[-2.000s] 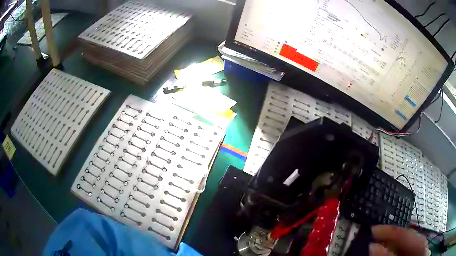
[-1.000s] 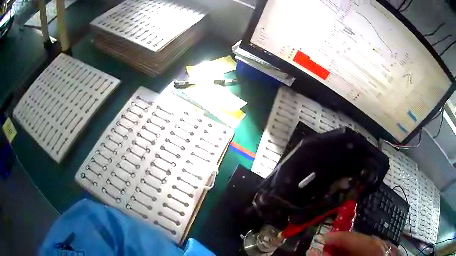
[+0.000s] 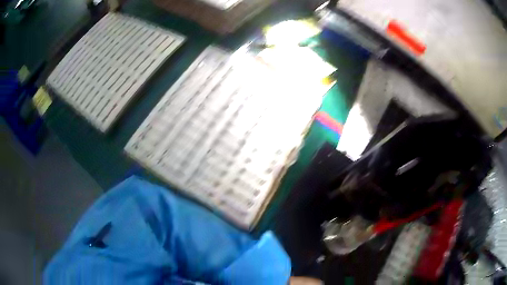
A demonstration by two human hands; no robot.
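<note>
The black test fixture [image 3: 417,161] stands at the right, blurred, with its red ribbed handle [image 3: 442,242] low on its right side. A shiny round metal part [image 3: 346,235] sits low on the fixture. My left hand [image 3: 307,280] shows only as a sliver of skin at the bottom edge, past the end of a blue sleeve; its fingers are cut off. My right hand is not in view. The central white tray [image 3: 217,128] with rows of slots lies left of the fixture, blurred and partly glared out.
A second white tray [image 3: 114,69] lies at the far left. A brown-edged tray stack [image 3: 222,16] is cut by the top edge. Yellow and white papers [image 3: 297,53] lie behind the central tray under strong glare. The monitor [image 3: 456,61] fills the upper right. A blue object [image 3: 16,111] is at the left edge.
The view has shifted, so the bench things sit farther right and higher. My right hand, at the red handle a second ago, is out of view. A bit of my left hand now shows.
</note>
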